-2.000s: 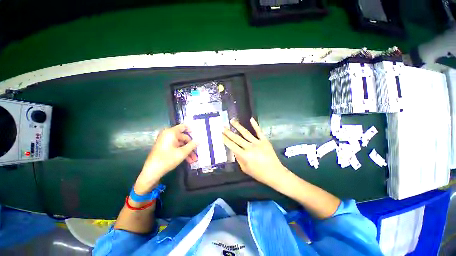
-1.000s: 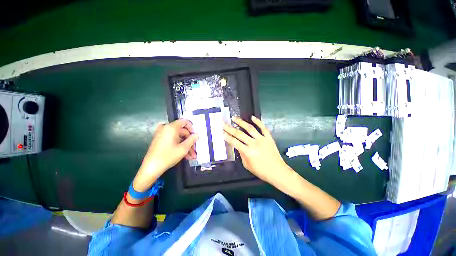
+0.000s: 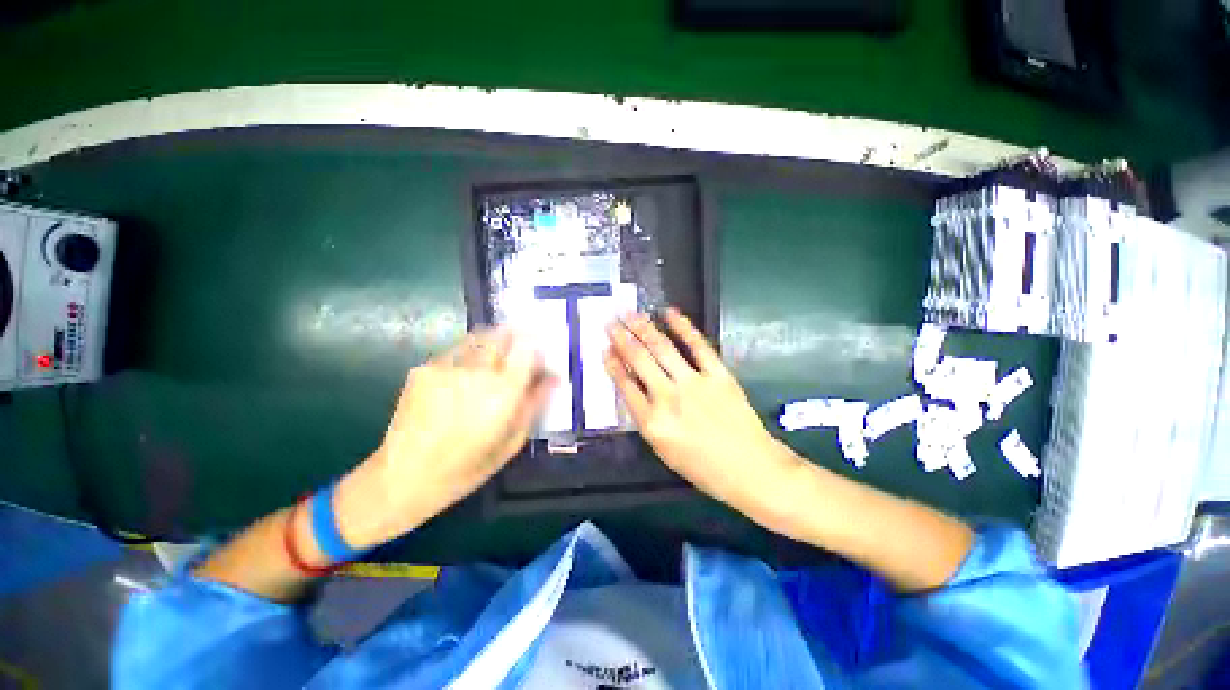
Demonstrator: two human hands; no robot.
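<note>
A white battery pack [image 3: 577, 353] with a dark T mark lies flat in the open device [image 3: 556, 232], which has a silvery inside and coloured spots at its top. The device sits in a black carrier tray [image 3: 681, 243] on the bench mat. My left hand [image 3: 465, 411] lies flat over the pack's left edge, fingers extended and slightly blurred. My right hand [image 3: 695, 404] rests with spread fingertips on the pack's right edge. Neither hand is closed around anything; the fingers hide parts of both long edges.
Loose white strips [image 3: 951, 404] lie right of the work. Stacked battery packs [image 3: 996, 263] stand behind them, beside tall stacked white trays [image 3: 1133, 404]. A pale box with a knob [image 3: 61, 290] is at left. The white belt rail [image 3: 540, 111] runs behind; dark devices [image 3: 1036, 47] sit on the belt.
My left hand has gone from bent, pinched fingers at the pack's left edge to flat, extended fingers over it, with the forearm swung out leftward. My right hand stays on the right edge.
</note>
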